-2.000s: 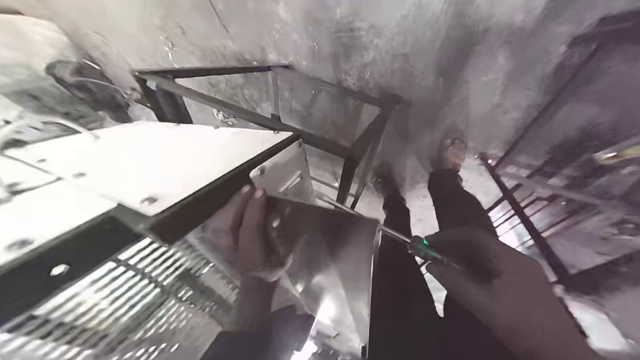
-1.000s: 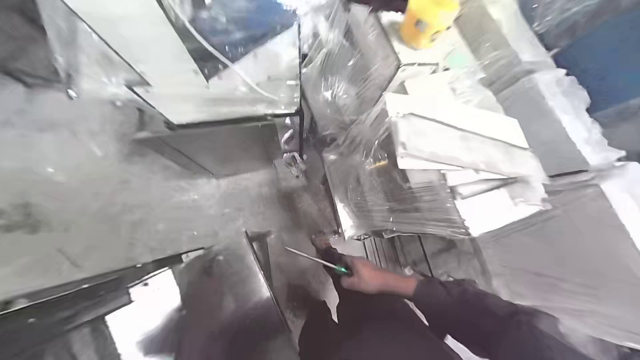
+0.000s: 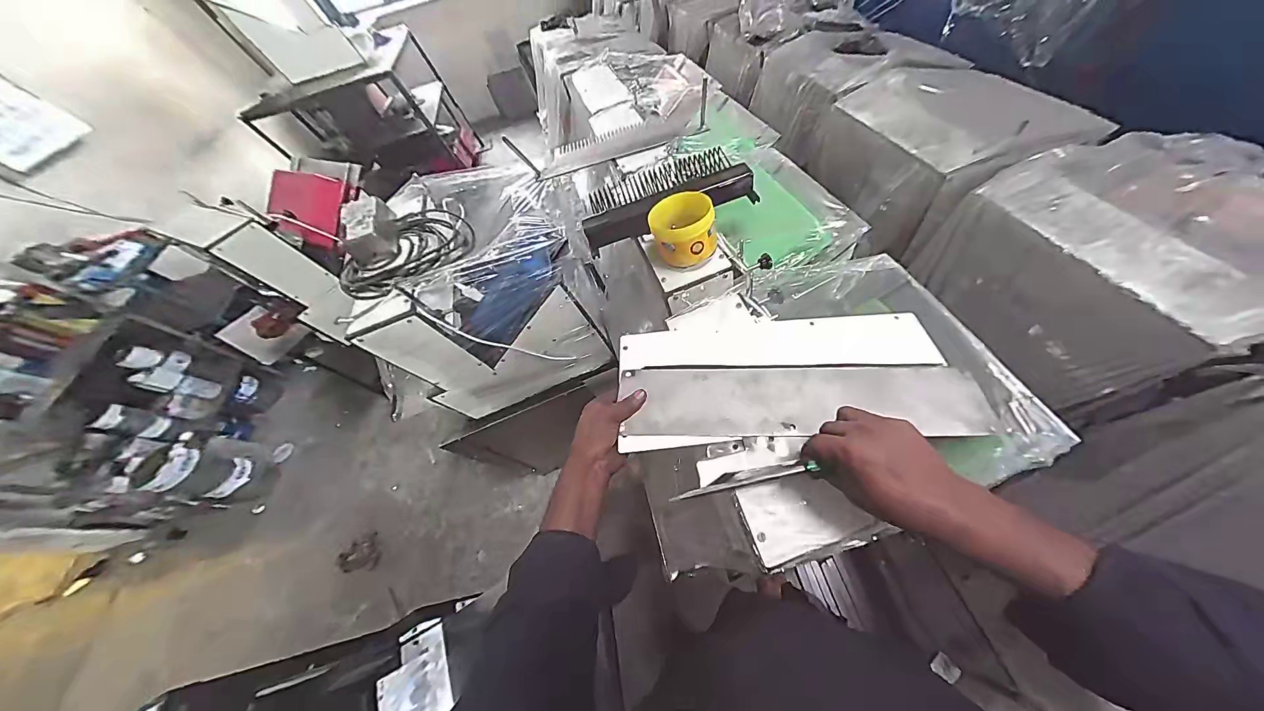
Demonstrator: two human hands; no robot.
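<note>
My left hand [image 3: 600, 433] grips the left end of a stack of flat metal plates, its thumb on top of the grey sheet-metal plate [image 3: 790, 397]. A white metal panel [image 3: 790, 342] lies partly under that plate. My right hand [image 3: 869, 459] is closed around a screwdriver [image 3: 755, 480] with green on its handle, whose shaft points left below the plate's near edge. Its knuckles are close to the plate; whether they touch it is unclear. Small metal brackets [image 3: 760, 449] show between the plate and the shaft.
A yellow bucket [image 3: 683, 229] stands behind the plates, beside a black bar with a row of springs or pins [image 3: 671, 188]. Plastic-wrapped boxes [image 3: 973, 128] line the right. Coiled cable [image 3: 420, 247] lies on a cabinet at the left, near a red box [image 3: 308, 205]. Bins with parts [image 3: 183, 425] stand farther left.
The view has swung away from the perforated metal housing to the wrapped stack. My left hand, out of view a second ago, is now on the plates. The right hand still holds the screwdriver.
</note>
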